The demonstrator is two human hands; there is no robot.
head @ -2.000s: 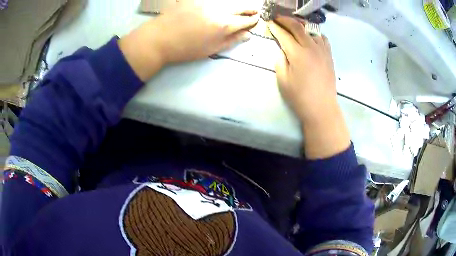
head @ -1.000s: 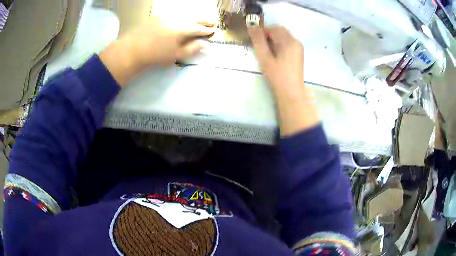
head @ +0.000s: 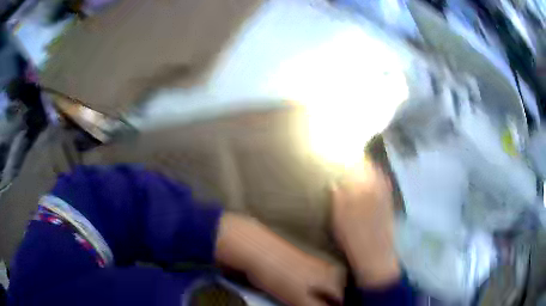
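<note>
The view is strongly blurred. A large khaki-brown trouser panel (head: 191, 158) lies over the machine table, from the left to the bright lamp glare. My left hand (head: 293, 269) is at the panel's lower right edge, close beside my right wrist; its fingers are blurred and I cannot tell if they grip cloth. My right hand (head: 362, 215) is on or beside the panel's right part. Its fingertips reach into the glare below the sewing machine's head, where needle and presser foot cannot be made out.
Another large brown cloth pile (head: 132, 48) is at the upper left. The pale sewing machine and table surface (head: 434, 185) spread to the right. A blurred white heap (head: 473, 257) is at the lower right. Blurred clutter lines both sides.
The view has swung to the left. The large brown panel now covers the table in front of me. My left hand has moved down and right, close to my right wrist.
</note>
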